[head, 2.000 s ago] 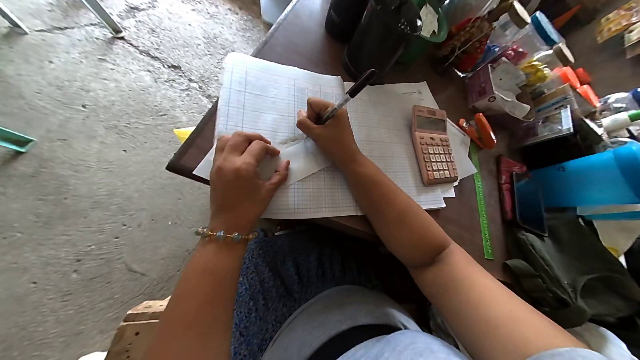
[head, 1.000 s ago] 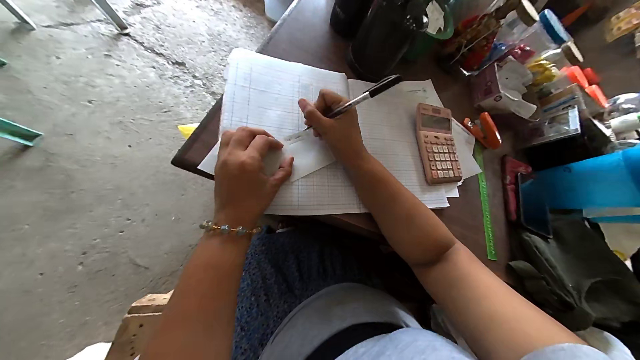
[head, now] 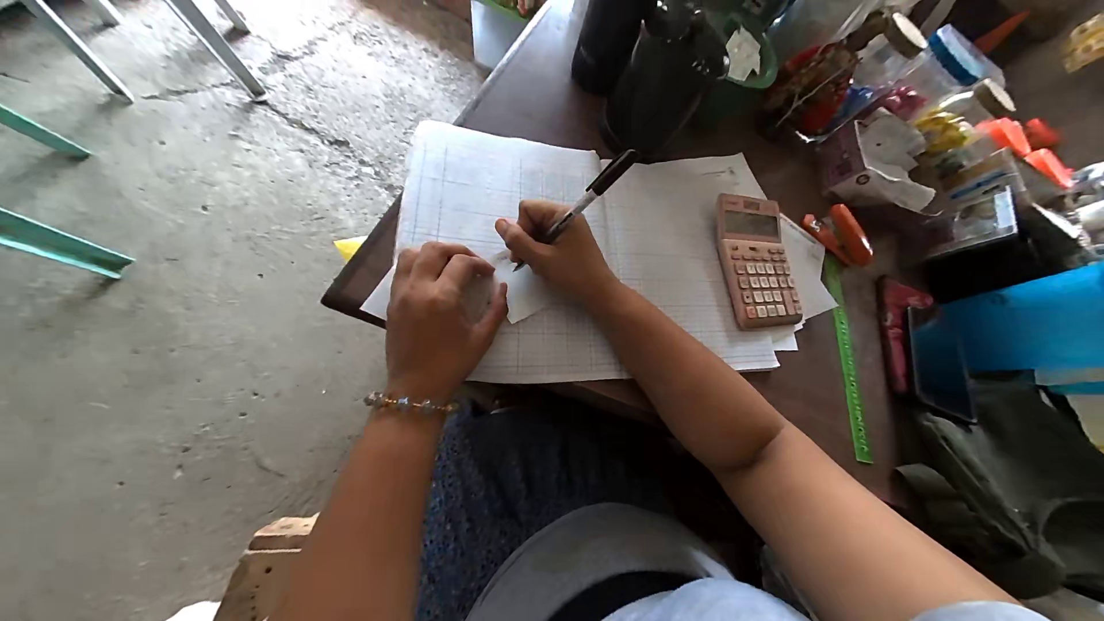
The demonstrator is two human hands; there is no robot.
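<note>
My right hand (head: 561, 250) grips a black-capped pen (head: 591, 196), its tip down on a small white paper slip (head: 528, 297). The slip lies on an open ledger book (head: 552, 349) with ruled pages. My left hand (head: 440, 310), with a beaded bracelet on the wrist, rests on the book's left page and over the slip's left part; its fingers are bent, and whether they pinch the slip is hidden. On the right page sits a pink calculator (head: 759, 263), with loose sheets (head: 811, 293) under and beside it.
Right of the book lie an orange stapler (head: 841, 235), a green ruler (head: 849, 371) and a red pouch (head: 901, 332). Dark bottles (head: 655, 82) stand behind it. Jars and a tissue box (head: 871, 168) crowd the back right. The table's left corner (head: 345, 297) juts over the concrete floor.
My right hand with the pen has shifted a little left along the slip, towards my left hand. My left hand stays on the page.
</note>
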